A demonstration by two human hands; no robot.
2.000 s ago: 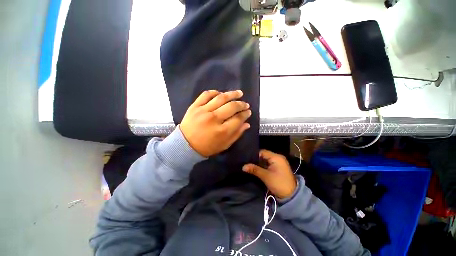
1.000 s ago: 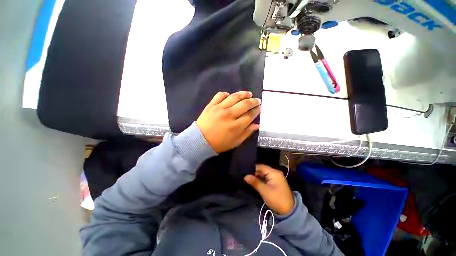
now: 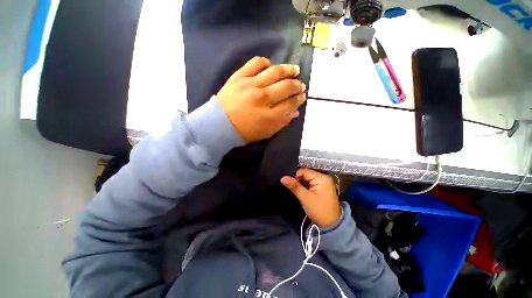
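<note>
A dark cut panel runs from the presser foot toward me and hangs over the table's front edge onto my lap. My left hand lies flat on the panel, fingertips near its right edge, a little in front of the foot. My right hand pinches the panel's right edge between thumb and fingers below the table edge. The white sewing machine head stands above at the right. A yellow piece sits beside the foot.
Stacked dark panels lie at the left. Thread snips and a smartphone with a white cable lie right of the needle. A blue crate with dark pieces is below the table. A white earphone cord hangs on my chest.
My left hand has moved up the panel toward the presser foot. The panel has fed forward, its curved notch now out of view. My right hand still pinches the edge. The view has shifted slightly.
</note>
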